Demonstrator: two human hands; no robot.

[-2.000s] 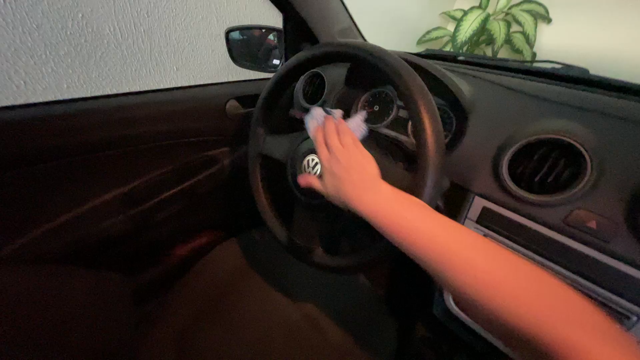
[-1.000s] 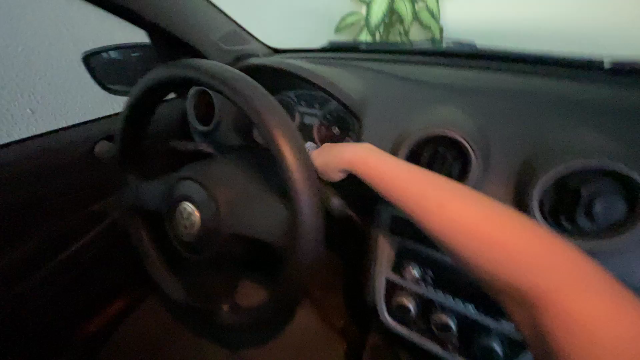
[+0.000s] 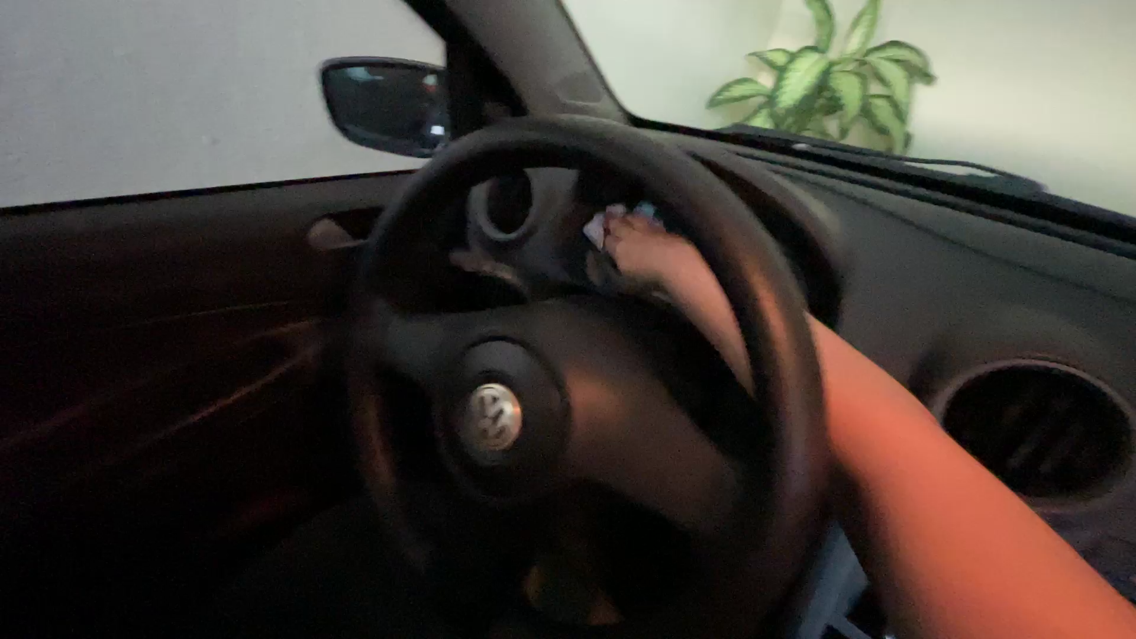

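My right hand [image 3: 641,248] reaches behind the rim of the black steering wheel [image 3: 794,382] and holds a light, crumpled cloth [image 3: 599,228] against the area of the instrument cluster. Its fingers are partly blurred, and the forearm passes behind the right side of the rim. A round Volkswagen emblem [image 3: 494,417] sits on the wheel's hub. To the left of the hand is a round air vent [image 3: 508,206]. My left hand is not in the view.
The dark door panel [image 3: 177,293] with its door handle [image 3: 333,234] lies on the left, and the side mirror [image 3: 386,105] is outside. Another round vent [image 3: 1037,429] is in the dashboard [image 3: 958,266] at right. A leafy plant [image 3: 825,84] stands beyond the windshield.
My right hand was in front of the wheel's hub area, then at the right of the instrument cluster; now it is behind the upper rim, farther left. The view has shifted.
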